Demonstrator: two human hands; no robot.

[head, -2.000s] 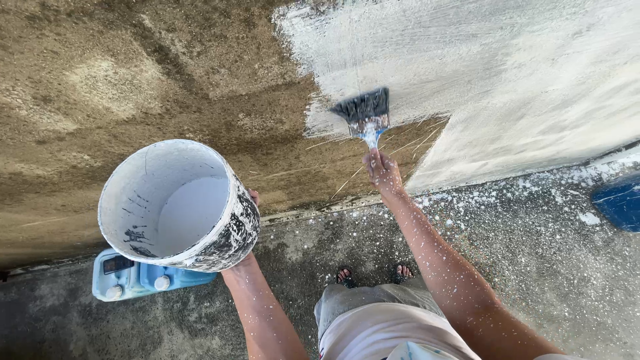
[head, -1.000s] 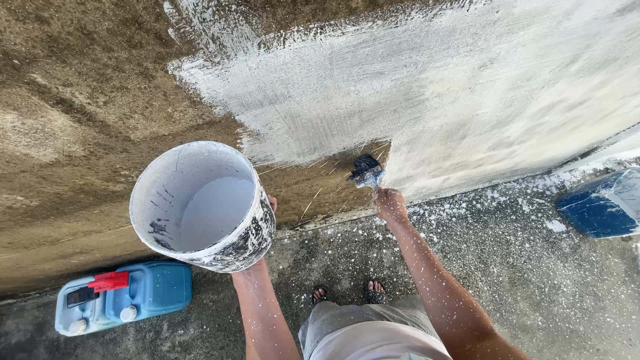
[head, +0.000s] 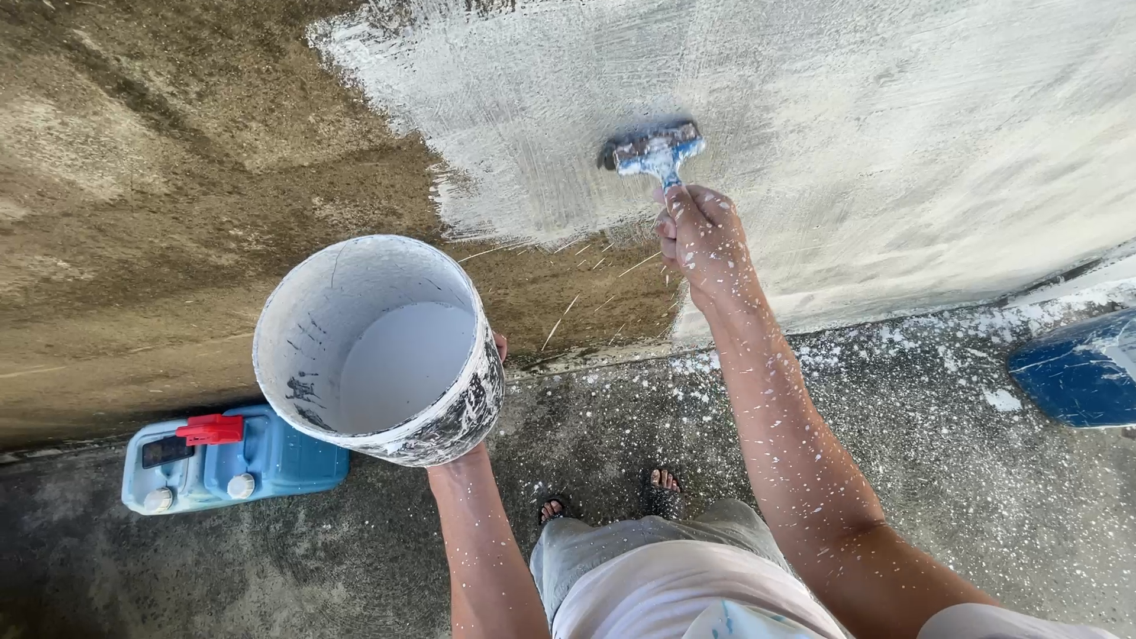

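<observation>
My right hand (head: 706, 232), speckled with white paint, grips the handle of a wide blue paintbrush (head: 658, 153). Its dark bristles press on the white-painted part of the wall (head: 550, 115). On the left, my left hand (head: 499, 348) holds up a paint-smeared bucket (head: 448, 399); most of this hand is hidden behind the bucket, with fingertips showing at its right side. White paint (head: 406, 366) lies in the bottom of the bucket. Left of and below the painted part, the wall is bare and brown (head: 213, 195), with thin white streaks near the lower painted edge.
Blue plastic jerrycans (head: 311, 454) with white caps stand at the wall's foot on the left, bearing a phone (head: 167, 451) and a red object (head: 211, 429). A blue container (head: 1078, 368) lies at the right. The concrete floor (head: 621, 426) is spattered with paint around my sandalled feet.
The brush in my right hand has moved up from the lower edge of the painted part onto the white area. My left hand still holds the bucket. The view has shifted.
</observation>
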